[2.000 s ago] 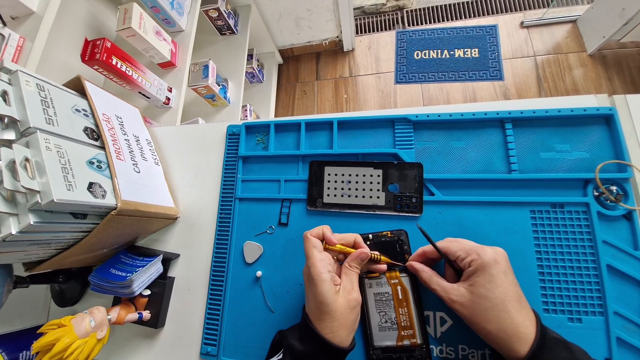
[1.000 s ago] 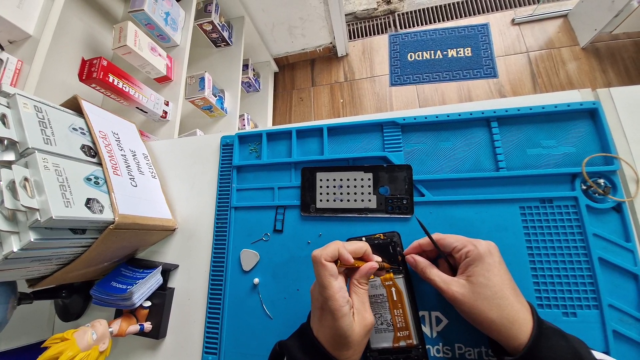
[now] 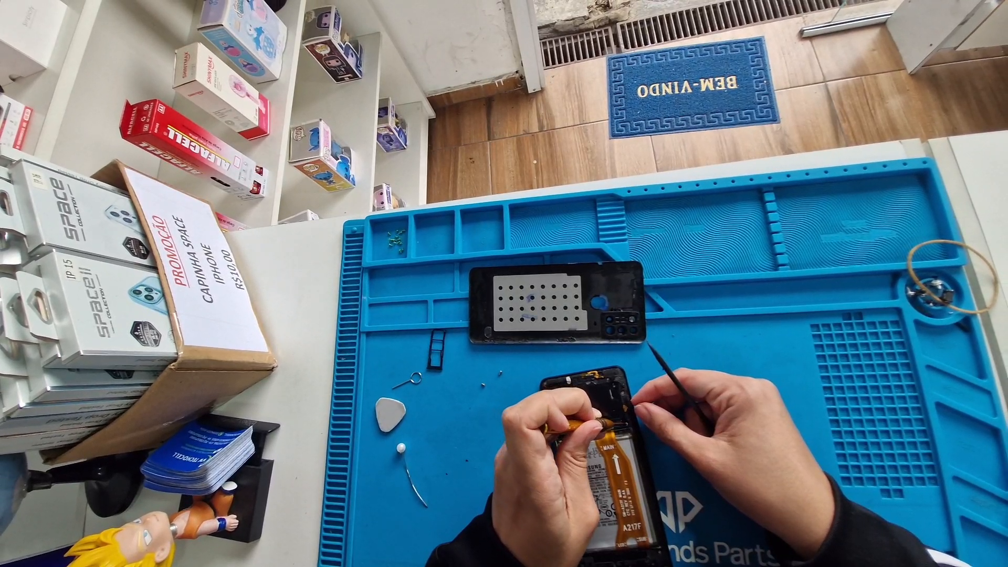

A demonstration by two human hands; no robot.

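An opened smartphone (image 3: 620, 480) lies on the blue silicone repair mat (image 3: 441, 488), its battery and orange flex cable showing. My left hand (image 3: 543, 465) is over the phone's left side, fingers closed on an orange-yellow item, perhaps a flex cable or small tool, largely hidden by the fingers. My right hand (image 3: 732, 441) holds a thin black pry tool (image 3: 673, 378) pointing up and left; its thumb and index finger meet at the phone's upper right edge. Above the phone lies the detached back cover (image 3: 543, 303), inner side up. A black SIM tray (image 3: 436, 350) rests left of it.
On the mat's left are a SIM ejector pin (image 3: 409, 381), a whitish pick (image 3: 390, 415) and a white-tipped wire (image 3: 413, 480). Small screws lie in a corner compartment (image 3: 396, 241). A cardboard box (image 3: 213, 362) of cases and a card stack (image 3: 197, 457) stand left; a ring (image 3: 957, 311) lies right.
The yellow item pointed toward the right fingers two seconds ago; now it is mostly inside my left hand's grip. My right hand stays at the phone's right edge with the black tool.
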